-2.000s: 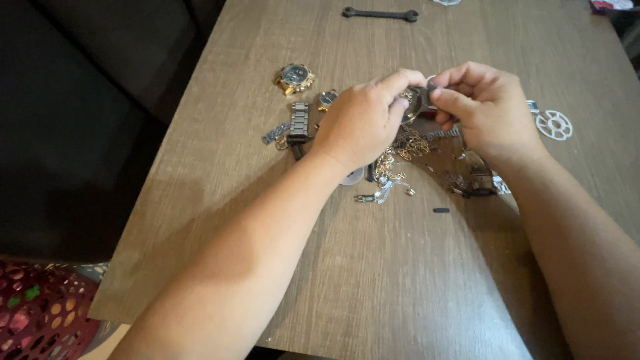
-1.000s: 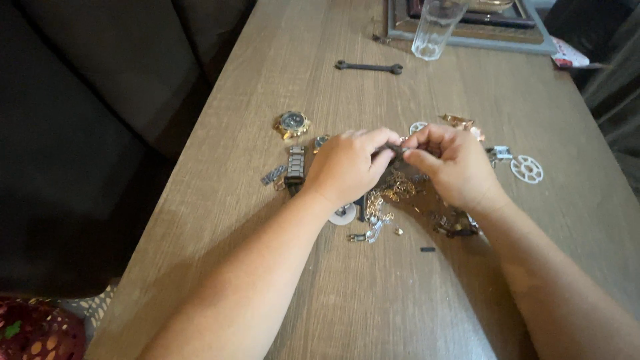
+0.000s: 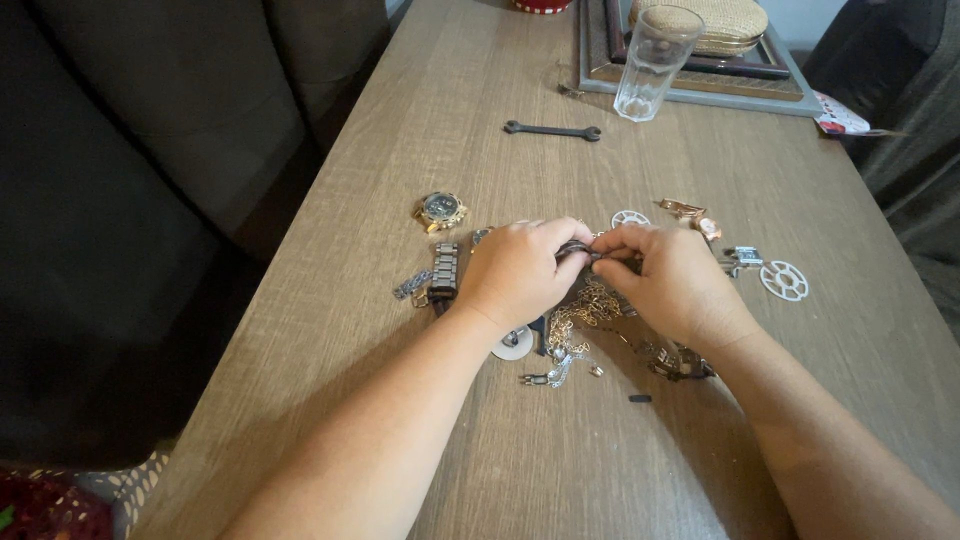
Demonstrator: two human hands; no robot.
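Note:
My left hand (image 3: 525, 266) and my right hand (image 3: 667, 281) meet over a spread of jewellery and watch parts, both pinching a small dark metallic piece (image 3: 574, 249), perhaps part of a watch, mostly hidden by the fingers. Under them lies a tangle of gold-coloured chain (image 3: 589, 311). Left of my left hand are a metal link watch band (image 3: 445, 266) and a gold-coloured watch with a dark dial (image 3: 440, 210). A silver-coloured chain (image 3: 559, 371) and a small black bar (image 3: 640, 399) lie nearer me. Beyond my right hand lie a rose-gold-coloured watch (image 3: 706, 227) and a white spoked disc (image 3: 784, 281).
An open-ended wrench (image 3: 552, 131) lies farther back on the wooden table (image 3: 420, 120). Behind it stand a clear drinking glass (image 3: 654, 67) and stacked frames (image 3: 697, 96) with a woven clutch (image 3: 731, 22) on top. Dark upholstered seating (image 3: 150, 187) runs along the left edge.
The view has shifted to show more of the table's far end. My hands stay together over the pile; the dark piece between them has turned and is now more covered by the fingers.

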